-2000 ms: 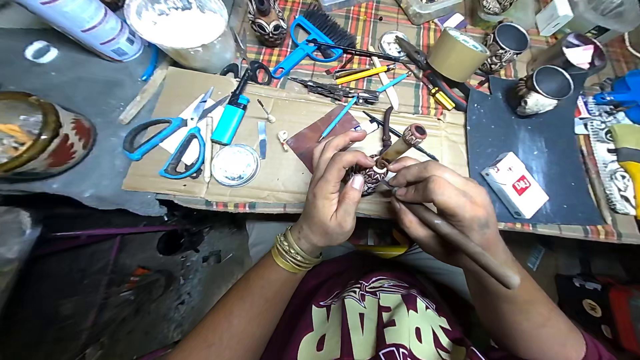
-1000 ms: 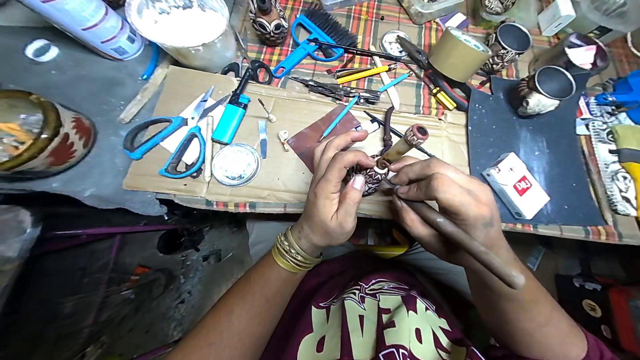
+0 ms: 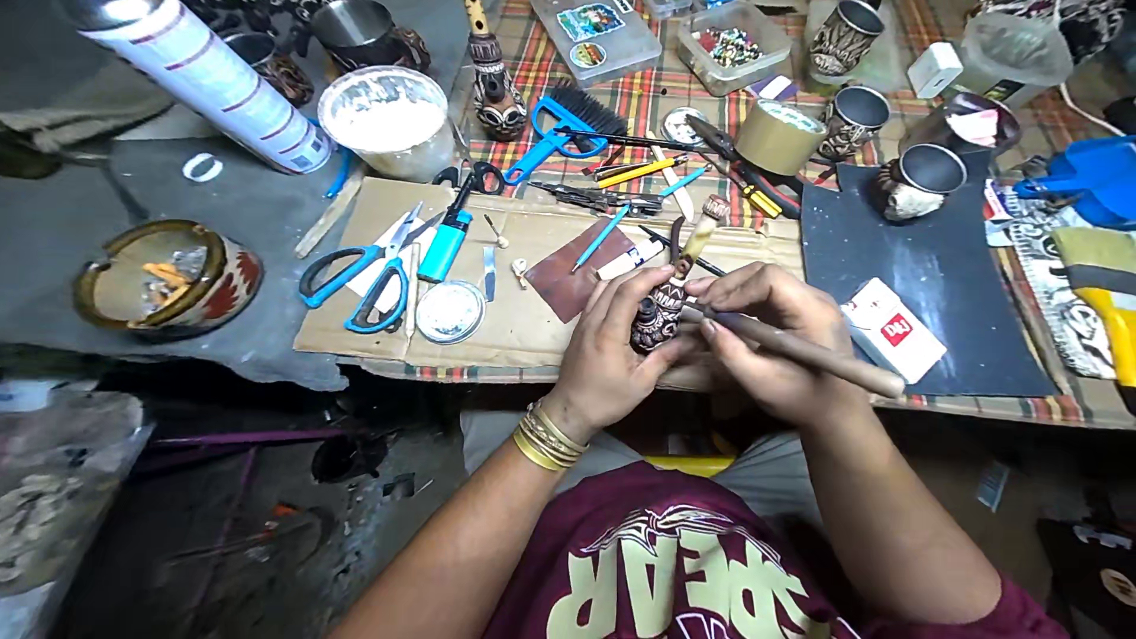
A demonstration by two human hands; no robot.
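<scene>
My left hand [image 3: 612, 355] holds a small carved brown-and-white piece [image 3: 657, 321] with a dark round opening, over the near edge of the table. A pale stem with a carved tip [image 3: 703, 232] rises from behind its top. My right hand [image 3: 781, 342] grips a slender tool with a thick wooden handle [image 3: 821, 355]; its front end meets the right side of the carved piece, and my fingers partly hide the contact. Just beyond my hands lie a brown sheet of sandpaper [image 3: 568, 284], a light-blue pencil-like tool [image 3: 602, 238] and a white marked stick [image 3: 628, 259].
Blue-handled scissors [image 3: 386, 297], a turquoise lighter [image 3: 446, 244] and a round metal lid [image 3: 450, 311] lie on cardboard at left. Beyond are a tub of white material [image 3: 390, 133], a blue brush [image 3: 532, 155] and a tape roll [image 3: 781, 138]. A cigarette pack [image 3: 895, 333] rests on a black sheet at right.
</scene>
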